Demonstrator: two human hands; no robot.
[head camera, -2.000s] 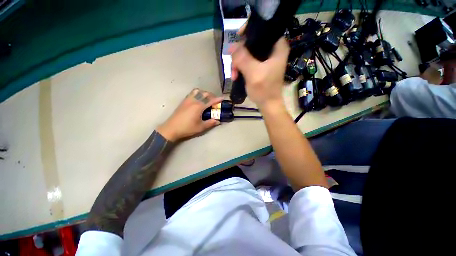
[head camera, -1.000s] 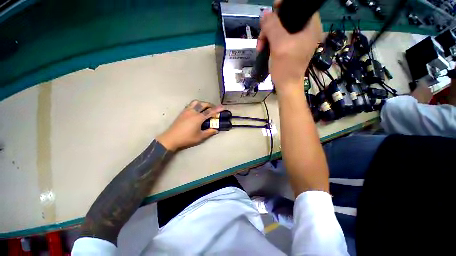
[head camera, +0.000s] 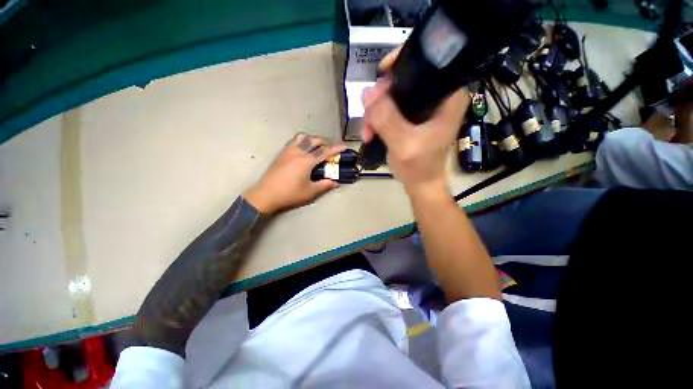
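My left hand (head camera: 292, 176) holds a black twin-barrel unit (head camera: 338, 166) with a cream label flat on the bench, fingers and thumb on its left end. My right hand (head camera: 414, 135) is shut on a thick black electric screwdriver (head camera: 437, 61), tilted with its lower end down at the right end of the unit. The bit tip cannot be made out. A dark cable lead (head camera: 375, 175) runs right from the unit and passes behind my right hand and forearm. The screw feeder (head camera: 366, 91), a white-grey metal box, stands behind, partly hidden by the screwdriver.
A pile of black units (head camera: 536, 121) with leads lies on the bench to the right. The black screwdriver cord (head camera: 631, 85) crosses over it. A person's sleeve (head camera: 634, 163) is at the far right. A tan tape strip (head camera: 71, 197) crosses the bench at left; a green conveyor (head camera: 190, 38) runs behind.
Compared with one second ago, my right hand has brought the screwdriver from the feeder's front down to the unit. My left hand still holds the unit. The camera view has shifted slightly.
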